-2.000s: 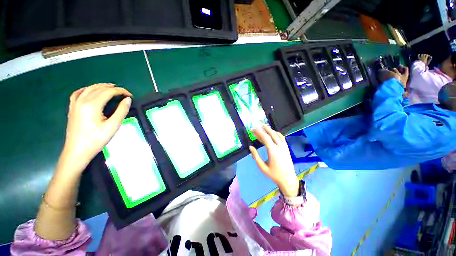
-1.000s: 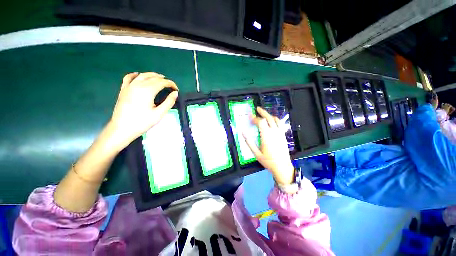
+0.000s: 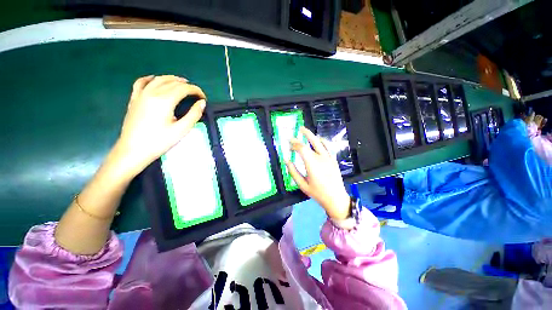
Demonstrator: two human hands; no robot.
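Observation:
A black foam tray (image 3: 158, 209) lies slantwise on the green bench. Its first phone (image 3: 191, 178) and second phone (image 3: 247, 158) show white screens with green borders. The third phone (image 3: 282, 126) is also white and green, with green lines across it. The fourth phone (image 3: 330, 121) is dark with glare. The rightmost slot is empty. My right hand (image 3: 318, 166) is over the third phone, fingers apart, fingertips at its screen, holding nothing. My left hand (image 3: 158, 121) is curled at the tray's far left corner, above the first phone; a dark patch shows between thumb and fingers, and its grip is unclear.
Another black tray (image 3: 413, 145) with several dark phones lies to the right. A person in blue (image 3: 463, 200) is beyond it. A back tray (image 3: 181, 13) holds a phone with a lit spot. A metal post (image 3: 454, 33) slants at the upper right. A grey-covered limb shows at lower right.
The fourth phone's screen went from white and green to dark. My right hand moved left from it to the third phone, where green lines now show. My left hand stays at the tray's corner.

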